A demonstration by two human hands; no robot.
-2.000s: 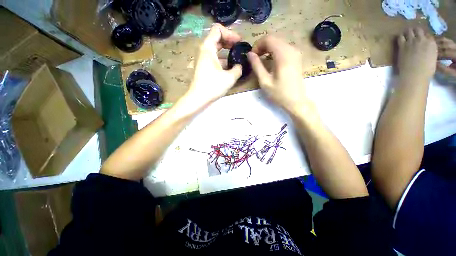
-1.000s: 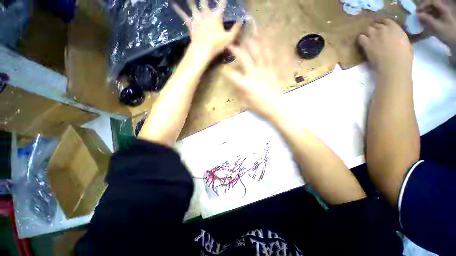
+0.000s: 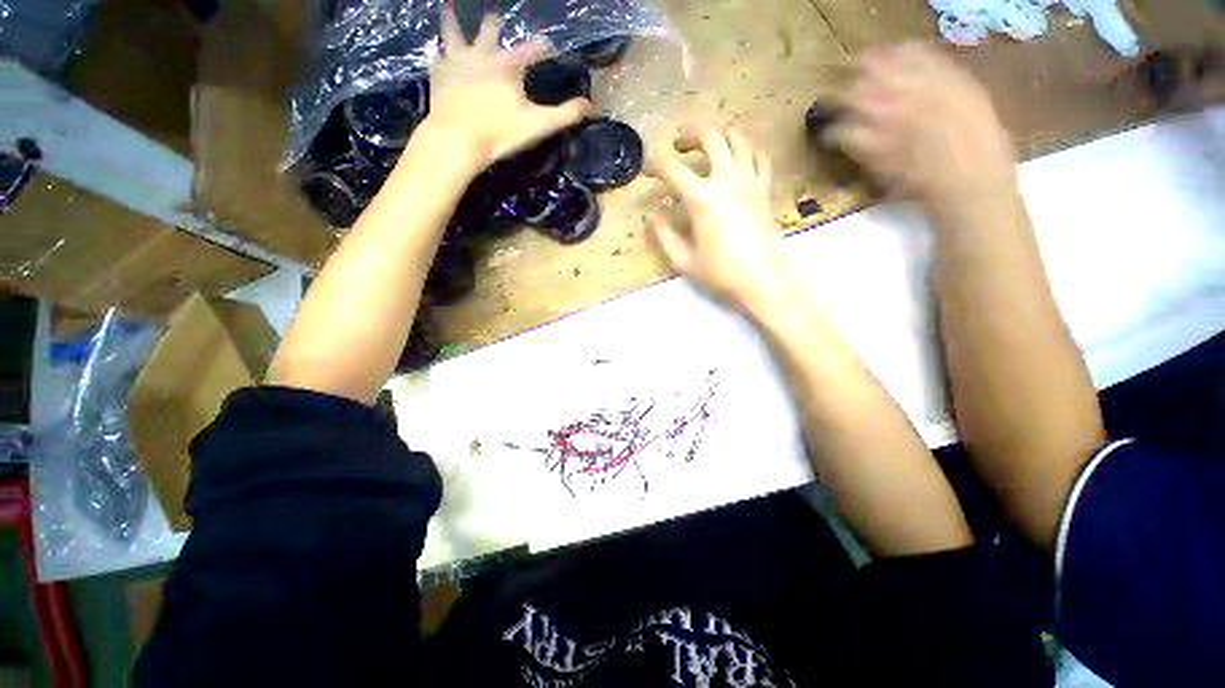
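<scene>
A heap of glossy black round housings (image 3: pixel 602 152) lies at the upper left on the brown board, partly under a clear plastic bag (image 3: pixel 363 51). My left hand (image 3: pixel 490 97) is over the heap with its fingers spread; no held piece can be made out. My right hand (image 3: pixel 719 202) is on the board right of the heap, fingers apart and empty. Thin red and dark lead wires (image 3: pixel 598 446) lie in a loose pile on the white sheet (image 3: pixel 752 444), between my forearms.
A second person's hand (image 3: pixel 927 128) reaches over a black housing (image 3: pixel 822 121) at the right. White plastic parts (image 3: pixel 1041 19) lie at the upper right. A small dark block (image 3: pixel 807 207) is on the board's edge. An open carton (image 3: pixel 202 390) stands at the left.
The housing that was between my hands is no longer held. More black housings are spread across the board by the bag. The second person's hand has moved over the lone housing.
</scene>
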